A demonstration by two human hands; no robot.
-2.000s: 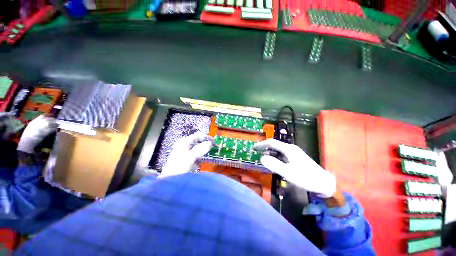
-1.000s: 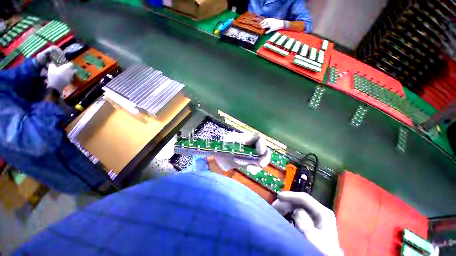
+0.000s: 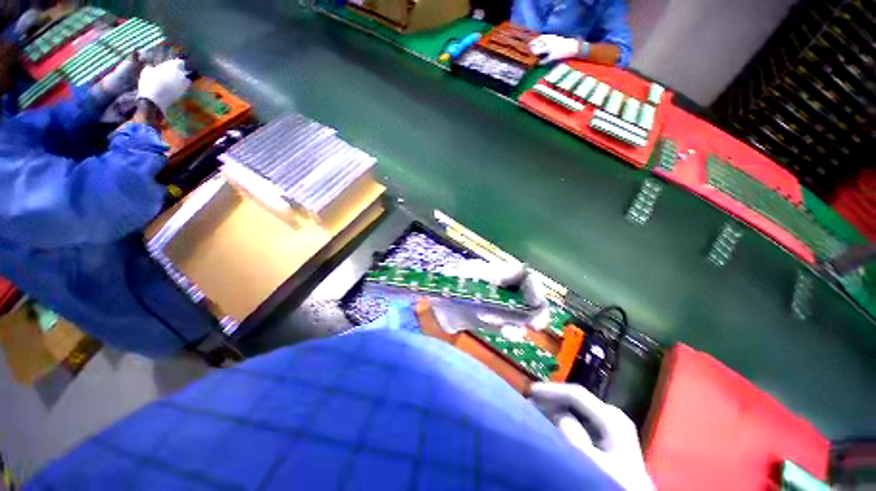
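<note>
My left hand [image 3: 534, 299], in a white glove, is shut on a long green circuit board [image 3: 447, 285] at its right end. The board is tilted above the screw tray [image 3: 423, 247] and the orange fixture [image 3: 573, 351]. A second green board [image 3: 519, 351] lies in the fixture. My right hand [image 3: 597, 429], also in a white glove, is at the fixture's near right side with fingers curled. Its fingertips are blurred, and whether it holds anything cannot be told. A black screwdriver [image 3: 597, 362] with a looped cable lies right of the fixture.
Silvery ridged bars [image 3: 288, 158] are stacked on a cardboard box [image 3: 240, 259] at left. A red mat [image 3: 735, 422] is at right. The green conveyor [image 3: 461, 153] runs beyond, with loose boards. One person works at far left, another across the belt.
Two seconds ago both hands were at the board in the fixture. My left hand has since raised a board and moved it left; my right hand has moved towards me. The view has turned left.
</note>
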